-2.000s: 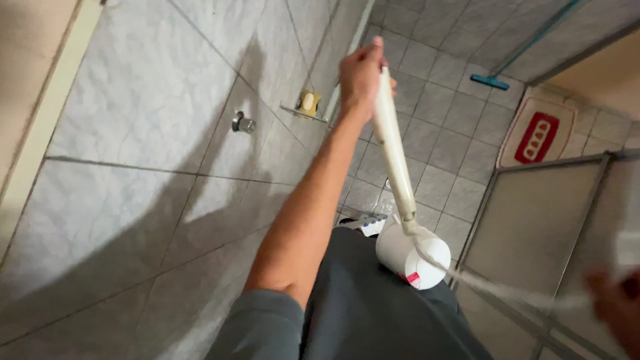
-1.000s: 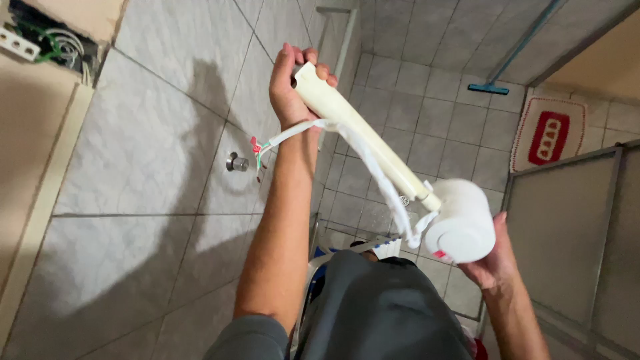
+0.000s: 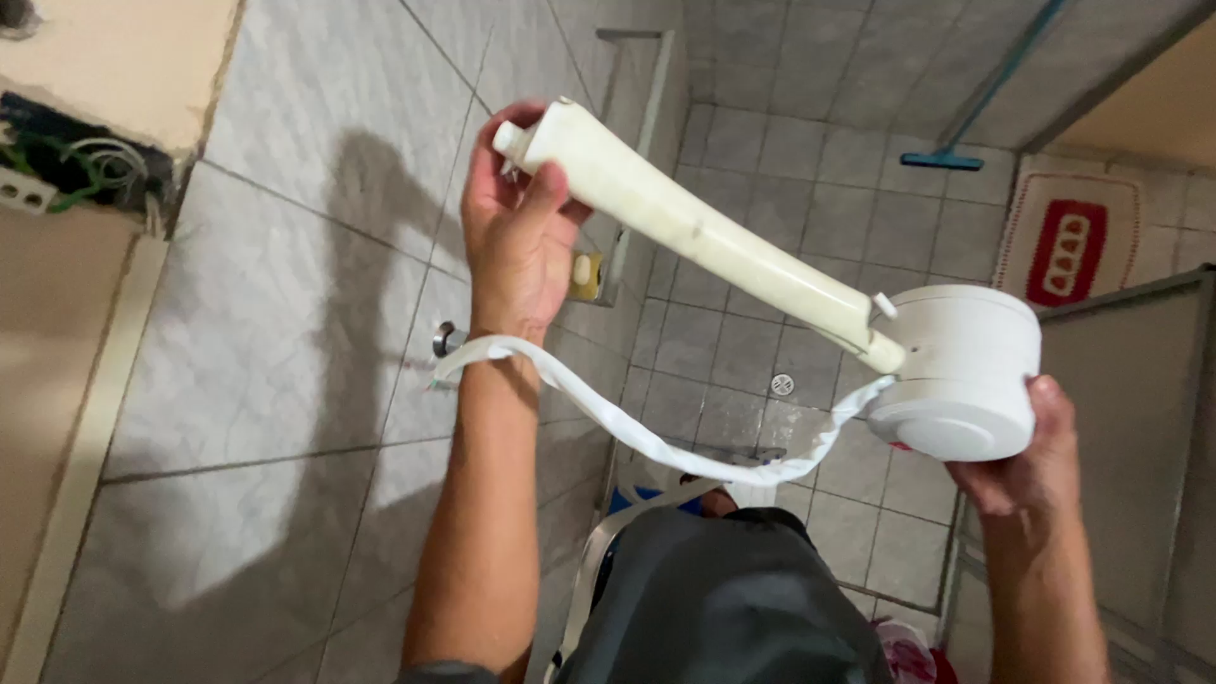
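Note:
An electric shower head [image 3: 959, 370] with a white round body sits in my right hand [image 3: 1031, 456], which grips its lower right side. Its cream plastic pipe arm [image 3: 712, 233] slants up to the left, and my left hand [image 3: 527, 209] is closed round the wide end, beside a small white threaded stub [image 3: 508, 140]. A white-sleeved cable [image 3: 617, 423] leaves the body near the pipe joint, sags below the arm and lies across my left wrist. Its wire ends hang near a chrome wall fitting [image 3: 448, 339].
At the left, a wall opening [image 3: 81, 157] shows green and white wires and a terminal block [image 3: 24, 190]. A soap holder [image 3: 586, 275] is on the tiled wall. Below are a floor drain [image 3: 782, 385], a blue squeegee [image 3: 940, 161], a red and white mat [image 3: 1069, 237] and a framed panel [image 3: 1073, 380].
My right hand, away from the shower head two seconds ago, now holds its body. The pipe arm has swung from steep to slanting, and the cable now sags in a loop below it.

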